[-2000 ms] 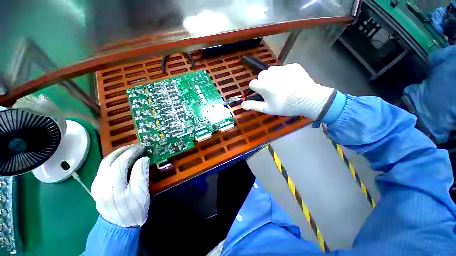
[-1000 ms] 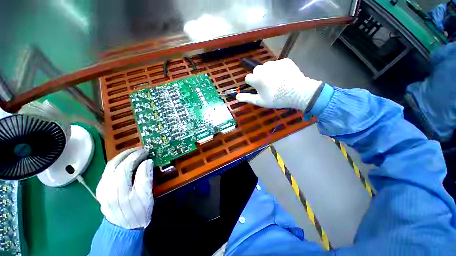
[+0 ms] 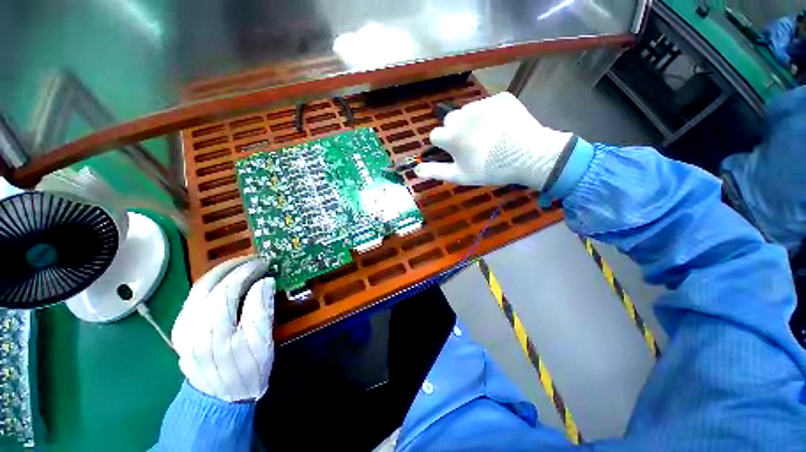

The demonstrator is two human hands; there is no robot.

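Observation:
A green circuit board lies flat on the orange-brown slotted grate, solder side up, pale connectors along its near edge. My left hand, in a white glove, rests at the board's near left corner, its fingertips at the edge; its grip there is partly hidden. My right hand, gloved, is shut on the diagonal cutters. Their small jaws point left and are at the board's right edge; the handles are mostly hidden by my fingers.
A clear shield with a brown-red lower edge hangs over the back of the grate. A black tool lies behind my right hand. A white desk fan stands left. Another board lies at far left. A person's blue sleeve shows at right.
My right hand with the cutters has moved slightly back and left, bringing the jaws from beside the board onto its right edge. My left hand stays at the board's corner.

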